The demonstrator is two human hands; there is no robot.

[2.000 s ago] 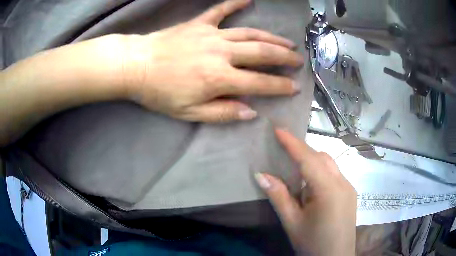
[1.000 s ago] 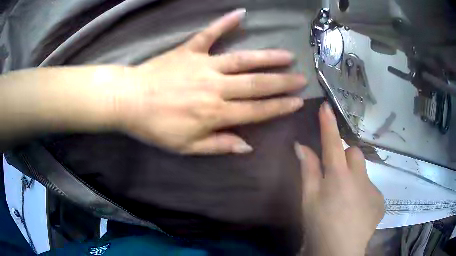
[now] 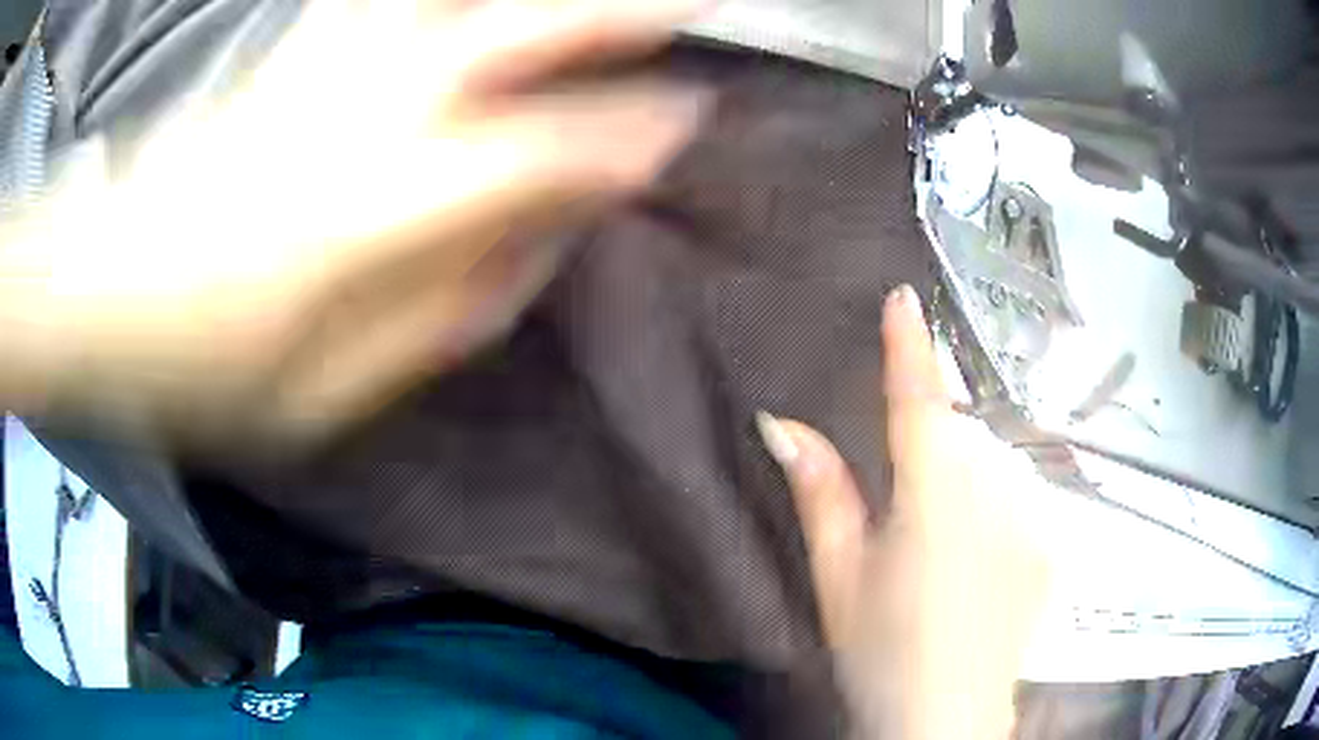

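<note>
The dark brown, finely textured lining (image 3: 810,275) spreads across the middle, its right edge along the presser foot area (image 3: 948,94) and the silver metal arm (image 3: 962,325). Grey shell fabric (image 3: 825,44) joins it at the top. My left hand (image 3: 420,217) is large and badly blurred over the fabric at upper left; its fingertips are unclear, so I cannot tell whether it grips a fold. My right hand (image 3: 911,506) lies on the lining near its right edge, with index finger and thumb apart. A raised fold (image 3: 637,333) runs down the lining between the hands.
The grey sewing machine head (image 3: 1070,58) is at upper right. A slotted metal guide plate (image 3: 1027,239) lies right of the foot. Dark looped handles (image 3: 1276,347) lie at far right. The white table edge (image 3: 1186,636) curves below. Grey pieces (image 3: 1201,708) are at lower right.
The fabric has moved up toward the foot, so more dark lining and less grey shell show. My left hand has moved left and up and is blurred. My right hand first moved right, then slightly back left.
</note>
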